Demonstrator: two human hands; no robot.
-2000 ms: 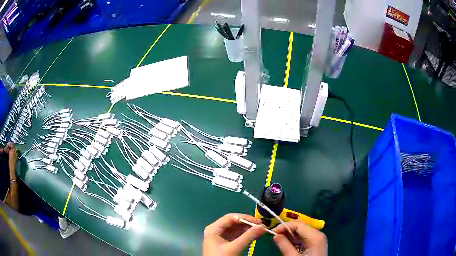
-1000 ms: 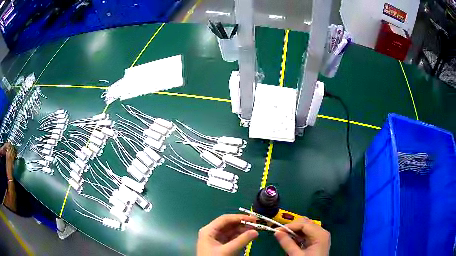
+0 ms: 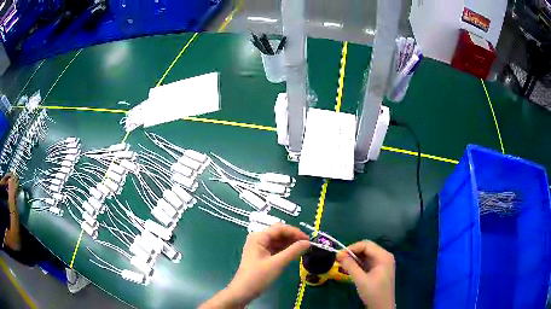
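Observation:
My left hand (image 3: 266, 256) and my right hand (image 3: 370, 271) are bare and close together at the bottom centre. Between their fingertips they hold thin pale wires with sleeving (image 3: 326, 243), stretched over the nozzle of the hot air gun (image 3: 319, 263). The nozzle glows pink-purple behind the wires, and part of the gun's yellow body shows below it. One pale wire end points up and left, free of my left fingers. White wired units (image 3: 163, 205) lie in slanting rows on the green table (image 3: 235, 265) at the left.
A twin-post white stand (image 3: 328, 143) is at the centre, with a pen cup (image 3: 274, 65) on its left post. A black cord (image 3: 419, 163) curves to its right. A blue bin (image 3: 456, 241) with thin wires inside is at the right. Another person's arm (image 3: 12, 211) is at the left edge.
Both hands have moved up and forward, bringing the wires from in front of the gun to over its nozzle. My left forearm now shows. The view has shifted slightly.

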